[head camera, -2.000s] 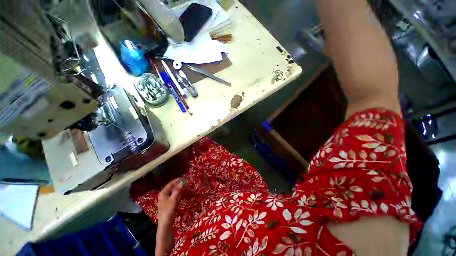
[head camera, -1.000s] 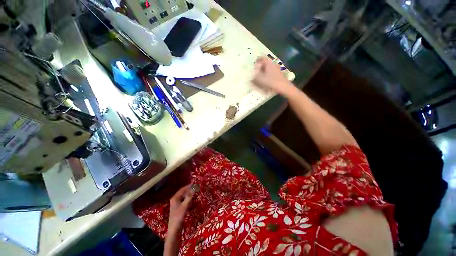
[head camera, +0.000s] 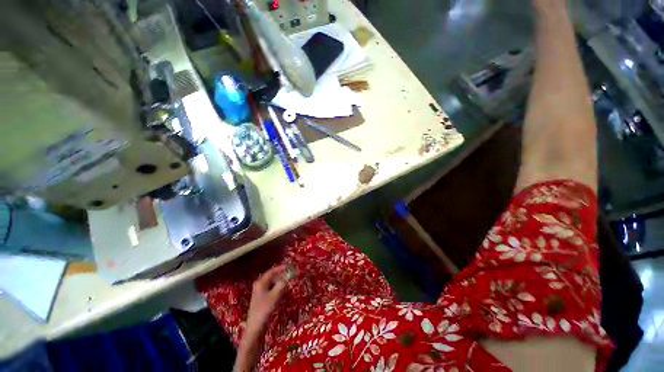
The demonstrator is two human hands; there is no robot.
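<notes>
My left hand [head camera: 269, 288] is over my lap, on the red leaf-print dress [head camera: 349, 312]. Its fingertips are pinched on a tiny pale or metallic part [head camera: 291, 273], too small to make out. My right arm [head camera: 559, 109] is stretched up along the right side and its hand is cut off by the top edge. The sewing machine head [head camera: 80, 160] is at the left, above the shiny needle plate [head camera: 207, 218]. Any thread between the hands is too fine to see.
On the cream table [head camera: 327, 182] are a round dish of small metal items [head camera: 251, 147], blue pens [head camera: 280, 151], a slim metal blade [head camera: 331, 134], white papers, a black phone [head camera: 322, 52] and a blue object [head camera: 231, 98]. A blue crate [head camera: 116, 349] is at lower left.
My right arm has swung from over the table corner up to the top right, its hand leaving the picture. My left hand keeps its pinch over the lap. The view has shifted.
</notes>
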